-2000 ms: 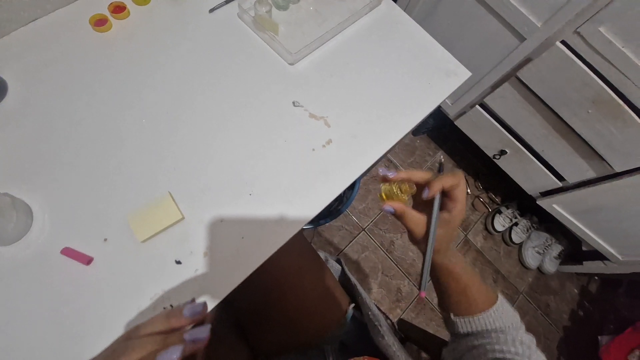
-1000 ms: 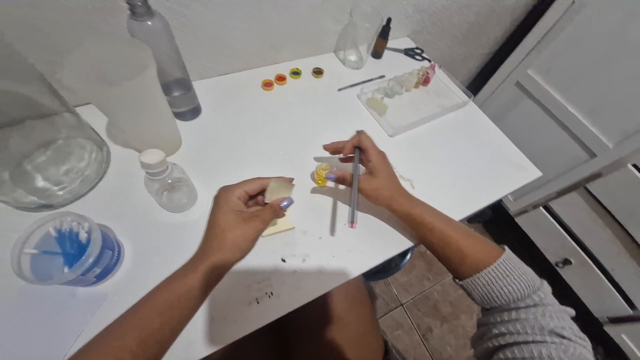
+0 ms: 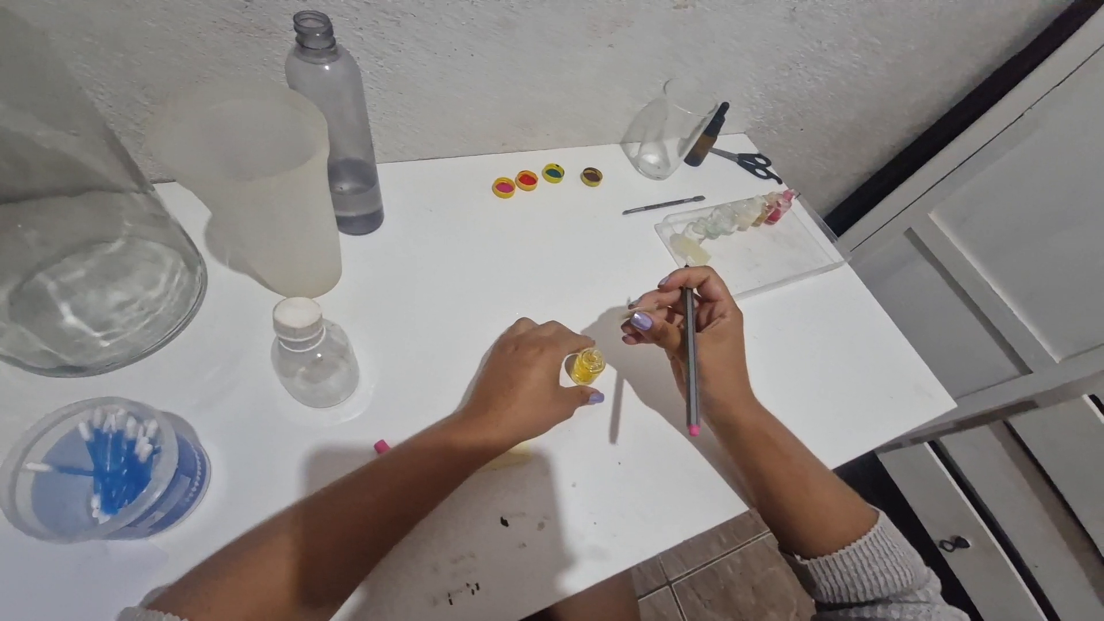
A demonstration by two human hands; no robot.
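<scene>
My left hand (image 3: 539, 375) grips a small clear container with yellow contents (image 3: 587, 366) between thumb and fingers, just over the white table. To its right, my right hand (image 3: 703, 332) holds a dark pen (image 3: 691, 362) with a pink end, lying across the fingers. Something small and pale, too small to name, shows at the right fingertips. A pink pen cap (image 3: 382, 446) and part of the yellow sticky notes (image 3: 511, 457) show beside and below my left forearm, which covers the rest.
Behind stand a grey plastic bottle (image 3: 355, 194), a frosted vase (image 3: 293, 207) and several paint-filled yellow caps (image 3: 526, 180). A clear tray (image 3: 768, 267) lies back right, near scissors (image 3: 755, 164) and a dropper bottle (image 3: 707, 138). At left are a white-capped bottle (image 3: 317, 362) and a cotton swab tub (image 3: 164, 500).
The yellow container was in my right hand and is now in my left. My right hand has moved from beyond the table edge to over the table, still with the pen.
</scene>
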